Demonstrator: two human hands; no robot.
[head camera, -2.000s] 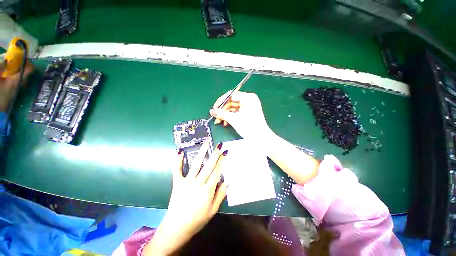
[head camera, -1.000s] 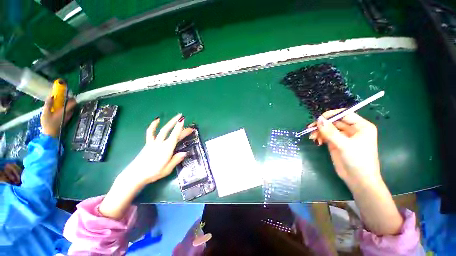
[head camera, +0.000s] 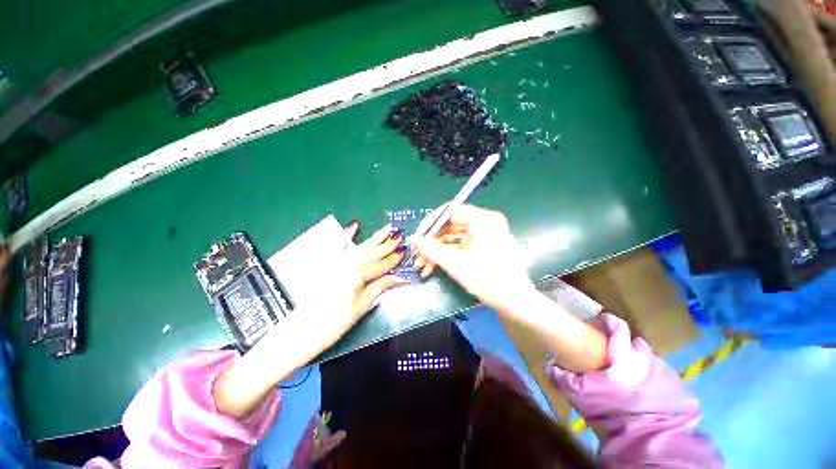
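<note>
My right hand (head camera: 472, 252) grips white-looking tweezers (head camera: 467, 190), their tip low over the clear dotted sheet (head camera: 408, 217). My left hand (head camera: 344, 289) lies over the left part of that sheet, its fingertips close to the right hand's; whether it pinches the sheet is hidden. The white sheet (head camera: 312, 252) is partly under my left hand. The open phone unit (head camera: 240, 289) lies left of it, with no hand holding it, its lower end partly behind my left forearm. The pile of small black parts (head camera: 449, 128) lies beyond my hands.
Clear slivers (head camera: 532, 105) lie right of the pile. Two phone units (head camera: 64, 293) lie at far left. A white strip (head camera: 302, 110) divides the bench from the belt, which carries another phone (head camera: 188, 82). A black tray (head camera: 683, 137) of phones stands at right, a person's arm (head camera: 805, 55) beyond.
The view has swung right. My left hand has left the phone and moved to the dotted sheet. My right hand and tweezers have come in over that sheet, close to my left hand.
</note>
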